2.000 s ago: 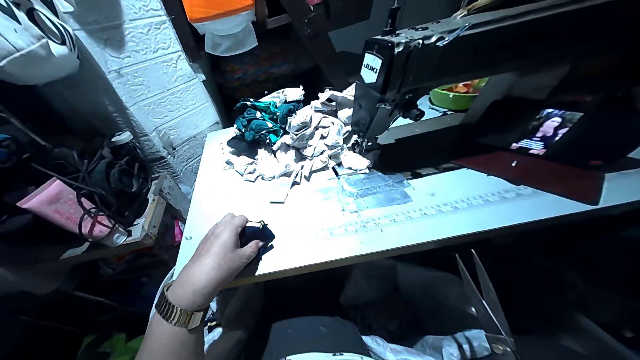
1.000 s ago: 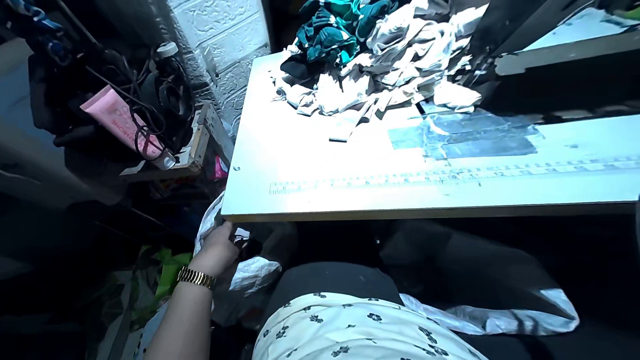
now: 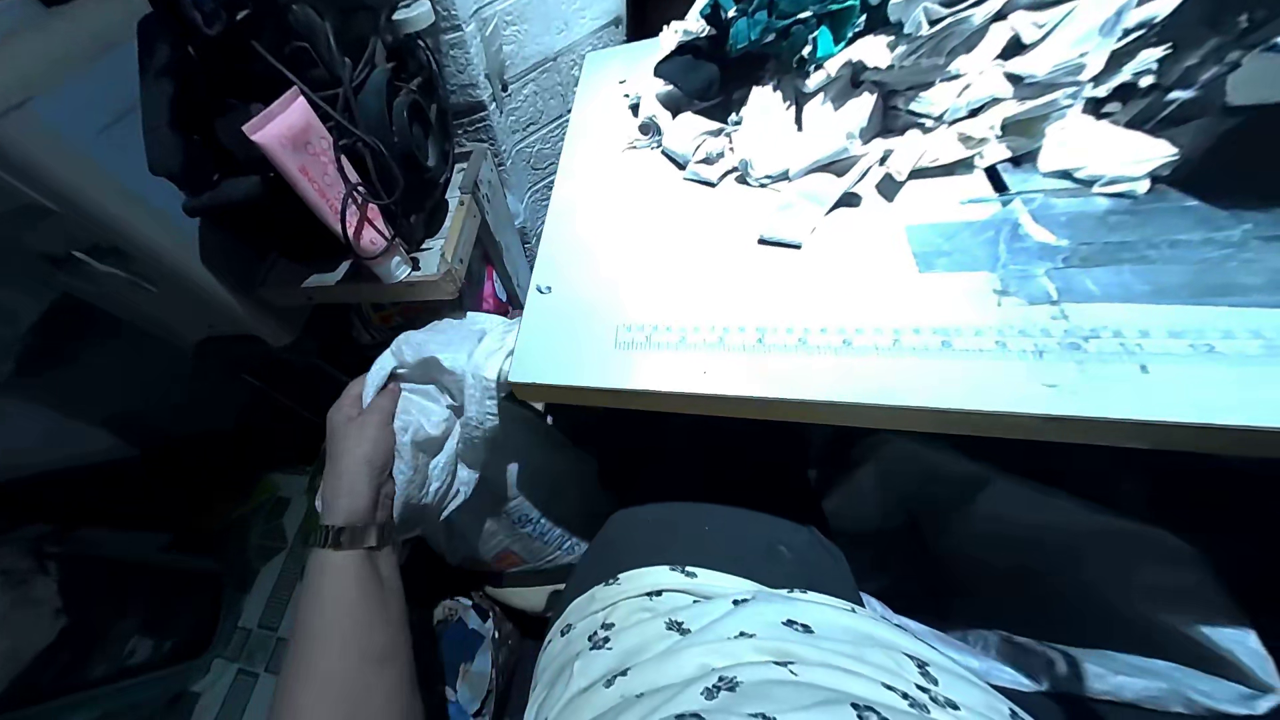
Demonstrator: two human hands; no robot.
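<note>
My left hand (image 3: 362,450), with a metal-band watch (image 3: 352,537) at the wrist, grips the rim of a white woven plastic sack (image 3: 440,400) beside the table's left corner. Dark material and a printed patch show in and below the sack's mouth. My right hand is out of view. On the white sewing table (image 3: 690,270) lies a heap of white fabric scraps (image 3: 800,130), with teal fabric (image 3: 780,30) behind it. A clear ruler (image 3: 850,340) lies along the front edge, and bluish translucent tape (image 3: 1110,245) covers part of the tabletop.
Left of the table, a wooden crate (image 3: 455,240) stands by the white brick wall (image 3: 550,60). A pink tube (image 3: 310,170) and black cables (image 3: 385,150) lie on it. My lap, under patterned cloth (image 3: 740,650), is below the table edge (image 3: 900,415). Pale plastic (image 3: 1120,675) lies at the lower right.
My left hand was over the tabletop with a small dark thing, then at the table's front left corner. Now it is farther left, holding the sack's rim. The view has tilted down and left.
</note>
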